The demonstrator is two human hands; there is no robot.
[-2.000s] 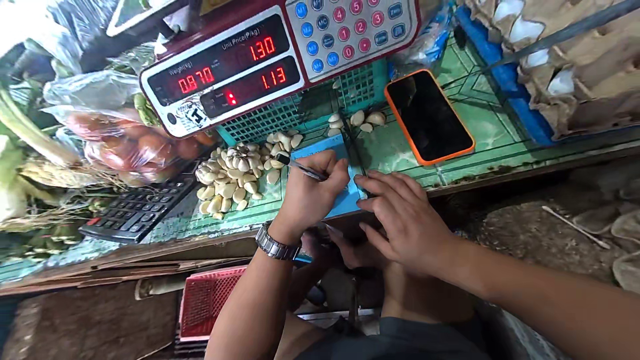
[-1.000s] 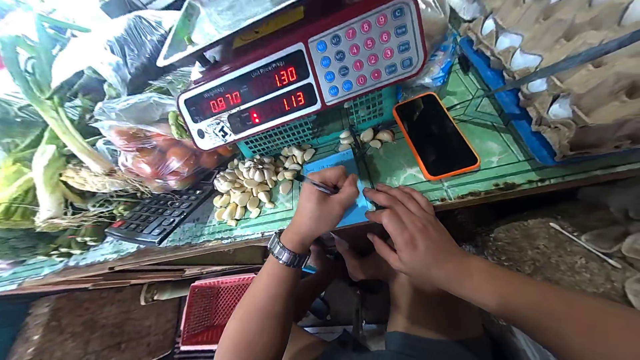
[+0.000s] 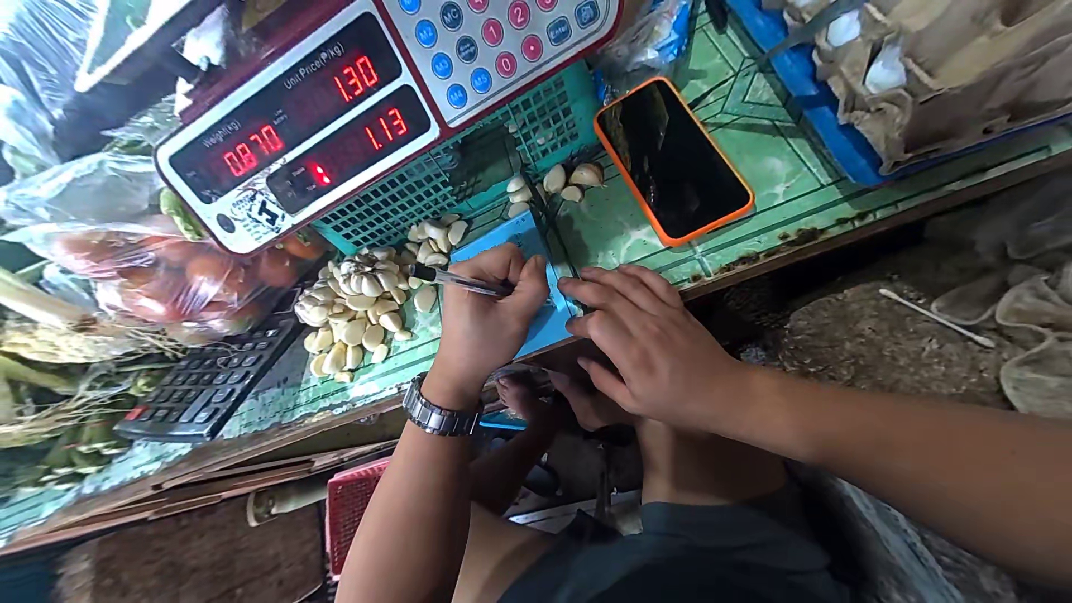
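Observation:
My left hand, with a metal-band wristwatch on its wrist, grips a pen over a blue paper or pad at the counter's edge. The pen's writing end is hidden by the fingers. My right hand lies palm down at the paper's right side, fingers somewhat spread, fingertips at its edge. Peeled garlic cloves are heaped left of the paper, and a few more garlic pieces lie above it. An orange-cased phone rests on the green counter, above and right of my right hand.
A digital price scale with lit red digits stands behind the paper, near a green plastic basket. To the left are a black calculator, bagged tomatoes and leafy vegetables. Egg trays sit at upper right; a red crate is below the counter.
My left hand stays on the pen at the blue paper, and my right hand remains beside it. The view has shifted a little.

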